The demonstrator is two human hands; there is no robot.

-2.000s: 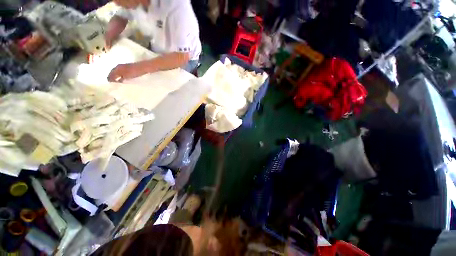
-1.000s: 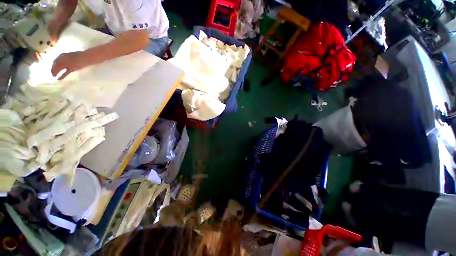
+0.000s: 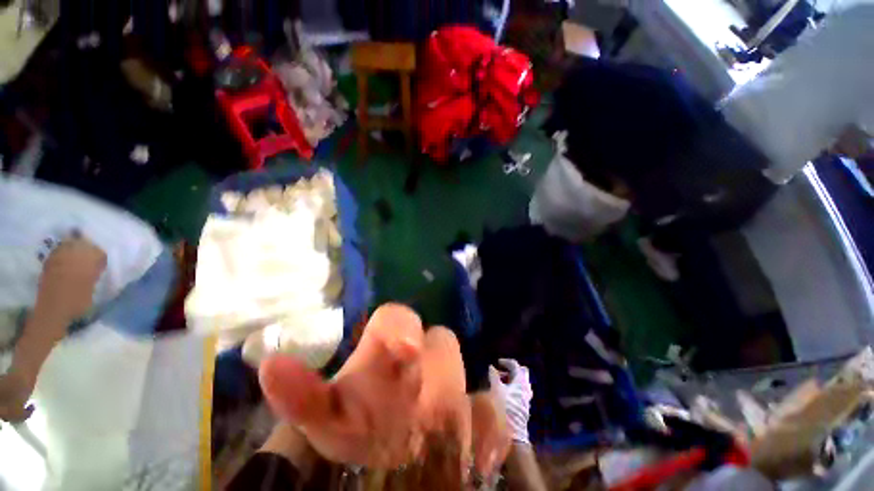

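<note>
My left hand (image 3: 383,393), bare, is large and blurred at the bottom centre, close to the camera. Its thumb and fingers are apart and I see nothing in it. My right hand (image 3: 515,398), in a white glove, is smaller and lower right of it, partly hidden; its grip is unclear. Beyond my left hand, cream fabric pieces (image 3: 273,254) fill a blue crate (image 3: 356,254). Right of it, dark garments (image 3: 527,297) lie in a blue basket (image 3: 613,369).
A person's arm (image 3: 48,307) is over a white table (image 3: 172,412) at left. A red stool (image 3: 268,120), a wooden stool (image 3: 385,58) and a red fabric bundle (image 3: 470,91) stand behind. A dark-clothed person (image 3: 661,144) bends at right.
The view has swung left to right, so the table now sits at the left edge and the cream-filled crate is nearer. Both my hands have come into view at the bottom.
</note>
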